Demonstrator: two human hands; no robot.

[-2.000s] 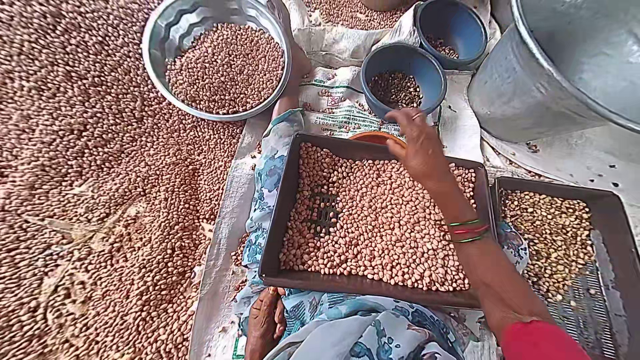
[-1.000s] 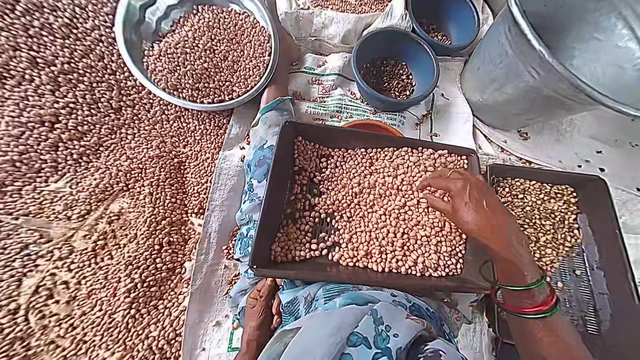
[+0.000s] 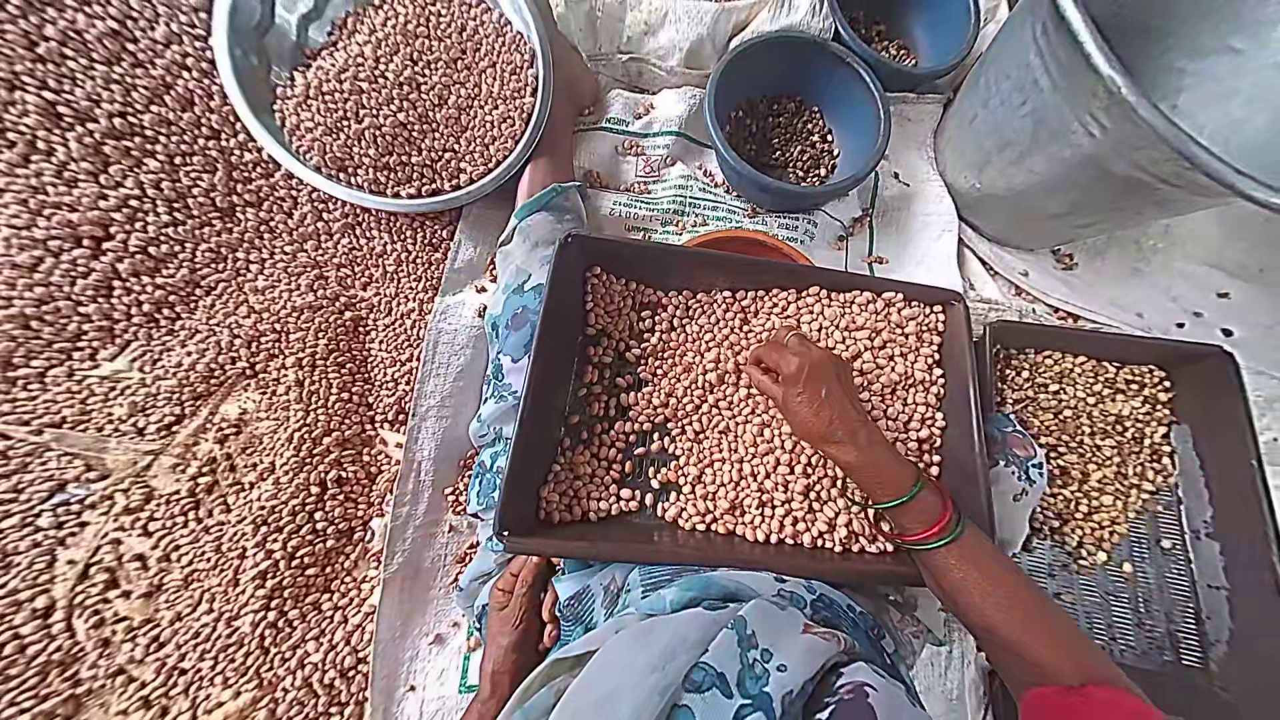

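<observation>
A dark rectangular tray [image 3: 740,568] of pinkish-brown nuts or beans [image 3: 720,440] rests across the lap. Over its middle is my right hand [image 3: 808,388], with a ring and bangles, its fingertips pinched together at the surface of the nuts; whether something sits between them cannot be told. My left hand [image 3: 518,612] is at the tray's lower left corner, its fingers partly curled beside the rim, the grip unclear. At the right, a second dark tray [image 3: 1215,400] with a slotted floor holds yellowish-brown pieces [image 3: 1090,440].
A large heap of the same nuts [image 3: 200,400] covers the left. A metal basin [image 3: 540,110] of nuts stands at the upper left. Blue bowls [image 3: 735,165] with dark pieces, an orange bowl rim [image 3: 750,243] and a large metal tub [image 3: 1030,140] are beyond the tray, on printed white sacking [image 3: 910,230].
My right hand was raised above the tray's far edge, then came down to the nuts at the right side, and is now nearer the middle. My left hand stays by the lower left corner.
</observation>
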